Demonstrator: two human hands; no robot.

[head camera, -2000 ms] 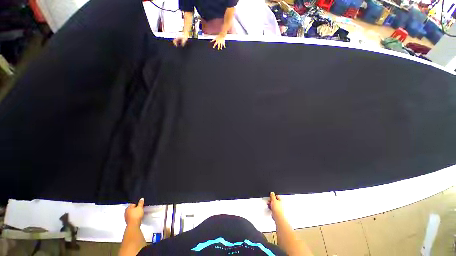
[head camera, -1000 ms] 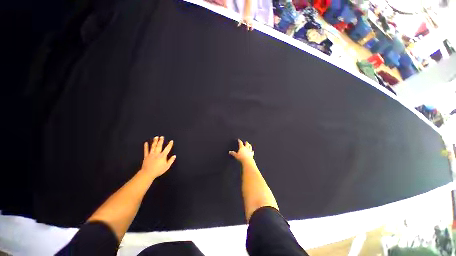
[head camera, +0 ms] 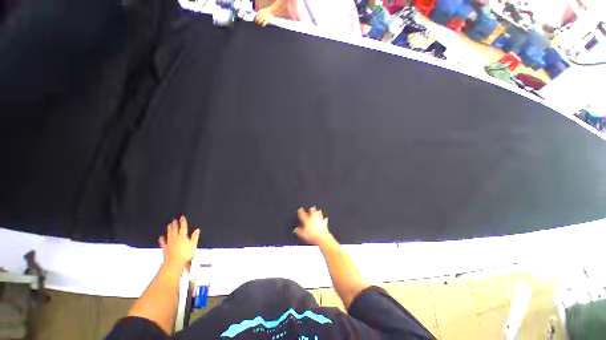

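Black fabric (head camera: 372, 146) lies over the long white table, smooth in the middle and right, with long folds at the left. My left hand (head camera: 178, 244) lies with fingers spread at the near edge of the cloth, holding nothing. My right hand (head camera: 311, 224) rests on the cloth a little in from the near edge, fingers apart. At the far edge a small white-and-blue machine, which looks like the end cutter (head camera: 223, 13), stands at the cloth, partly cut off by the frame.
Another person's hand (head camera: 264, 16) is at the far edge beside the machine. A pale rail (head camera: 183, 299) and a blue clip (head camera: 201, 296) are at the near table edge by my left forearm. A dark clamp (head camera: 33, 267) is at far left. Clothes and blue bins lie beyond the table.
My hands have moved from the middle of the cloth back toward its near edge. The white-and-blue machine has come into view at the far edge. The folds at left show more clearly.
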